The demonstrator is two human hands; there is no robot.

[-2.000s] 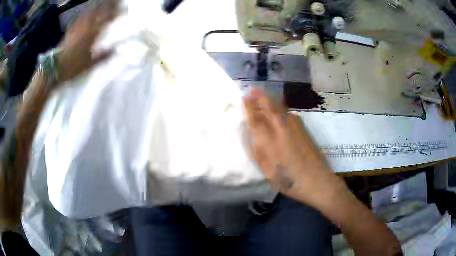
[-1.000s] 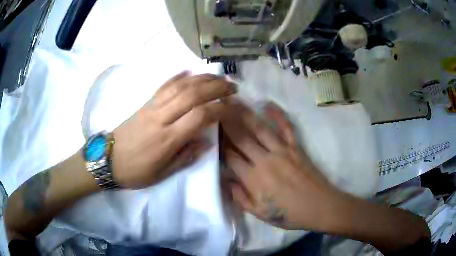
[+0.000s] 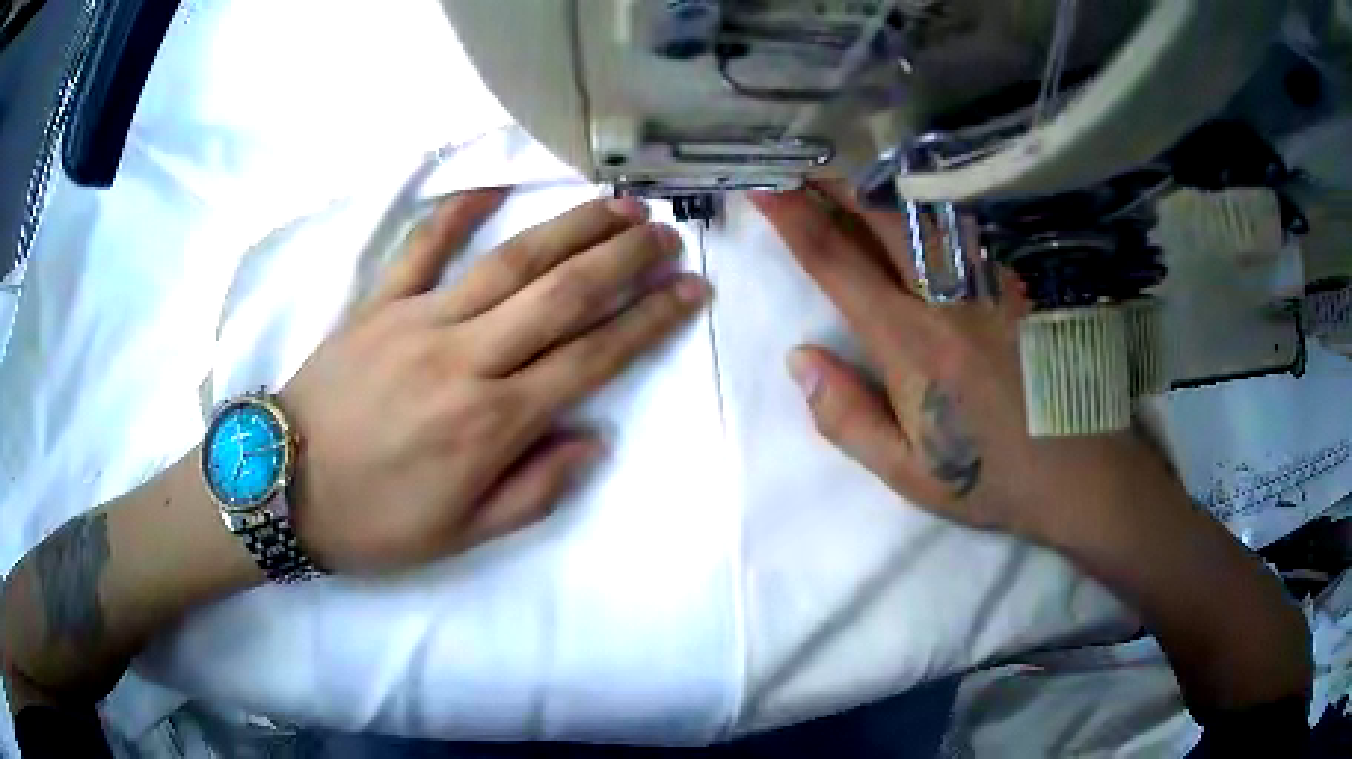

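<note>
A white cloth panel (image 3: pixel 638 623) lies spread under both hands, with a straight seam (image 3: pixel 724 400) running up to the presser foot (image 3: pixel 693 208). My left hand (image 3: pixel 475 363), with a watch on the wrist, lies flat on the cloth left of the seam, fingertips near the foot, holding nothing. My right hand (image 3: pixel 919 371) lies on the cloth right of the seam, fingers spread, thumb apart. Its fingertips reach under the machine head (image 3: pixel 549 74), which partly hides them. The needle itself cannot be made out.
Ridged cream tension knobs (image 3: pixel 1075 371) stand close over my right wrist. Bent shiny wire guides (image 3: pixel 937 245) hang from the head. A long dark bar (image 3: pixel 119 89) is at the upper left. The printed ruler scale (image 3: pixel 1283 482) shows at the right.
My hands were together on a folded edge; now they are apart on either side of the seam. The cloth has opened out flat beneath the foot. The machine head appears larger and nearer.
</note>
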